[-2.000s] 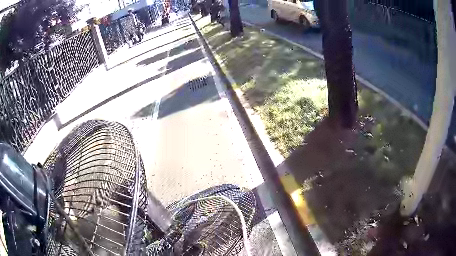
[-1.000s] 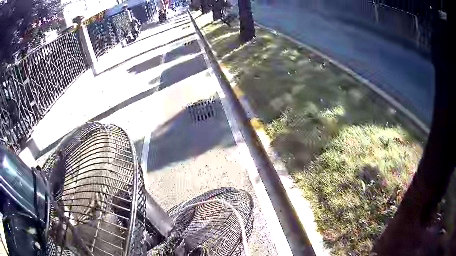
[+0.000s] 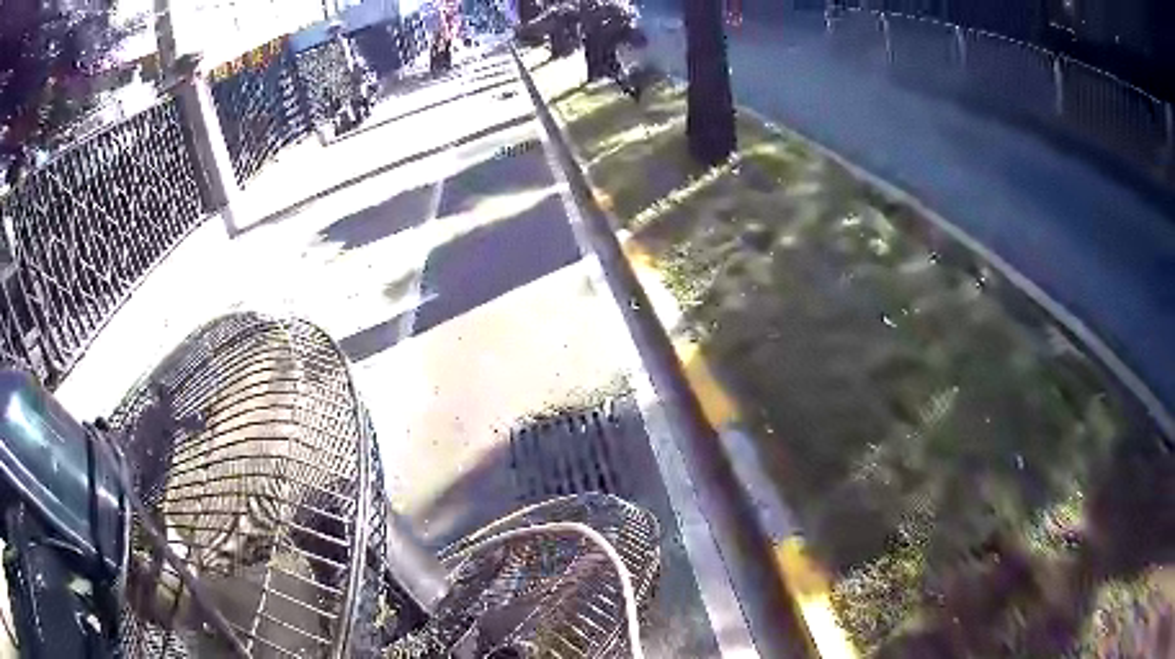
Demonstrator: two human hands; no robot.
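A large black domed wire fan guard (image 3: 264, 451) stands at the lower left, seen partly edge-on. A second, flatter fan guard (image 3: 554, 579) lies at the bottom centre, with a pale cord (image 3: 616, 556) curving over it. A grey bar (image 3: 415, 566) shows between the two guards. A glossy black-teal rounded part (image 3: 49, 444), possibly a motor housing, is at the far left edge. What holds the fans up is hidden below the frame. Neither of my hands is in the picture.
A pale paved lane (image 3: 503, 348) with a drain grate (image 3: 564, 451) runs ahead. A metal fence (image 3: 110, 213) lines the left. A yellow-marked kerb (image 3: 702, 386), a grass strip (image 3: 825, 322) and a tree trunk (image 3: 709, 84) are on the right, with a road (image 3: 902, 129) beyond.
The drain grate has come nearer, down to just above the second fan. The near trunk and the pale pole on the right have left view. The fans keep nearly the same place in the picture.
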